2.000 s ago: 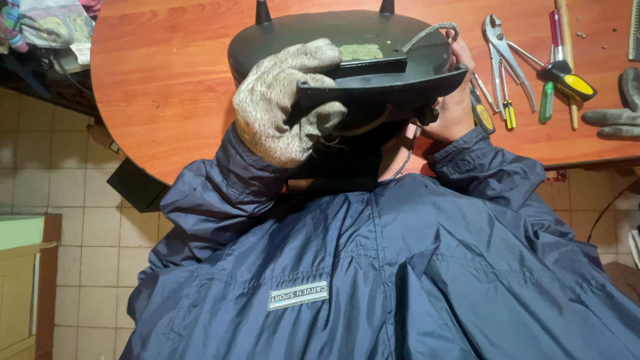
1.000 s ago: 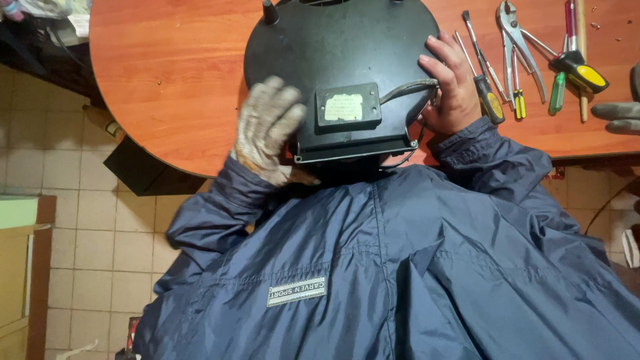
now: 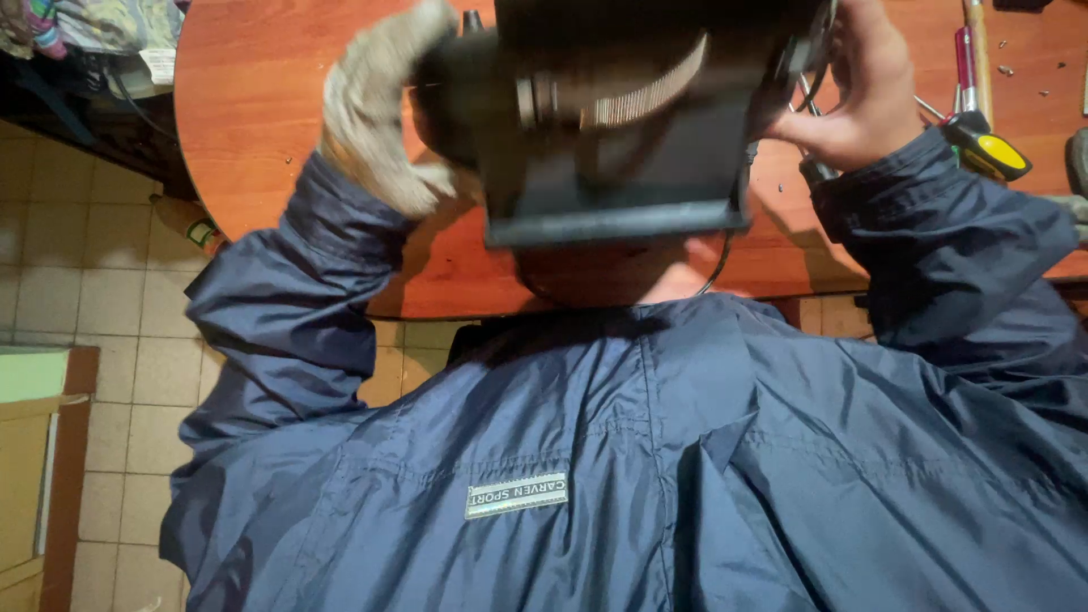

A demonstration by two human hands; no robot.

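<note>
A black plastic appliance housing, blurred by motion, is held up over the near part of the wooden table. It is tilted so that a curved row of vent slots and a dark flat panel show. My left hand, in a dirty work glove, grips its left side. My bare right hand holds its right side, where a dark cord hangs down. The fingertips of both hands are partly hidden.
Right of my right hand lie a yellow-and-black-handled tool, a red-handled screwdriver, a wooden stick and small screws. A grey glove is at the right edge. A bottle stands beyond the table's left edge.
The housing has been turned: its cable box and pale label, visible a second ago, are out of sight, and the vent slots show. My left hand has come back to a grip on its side.
</note>
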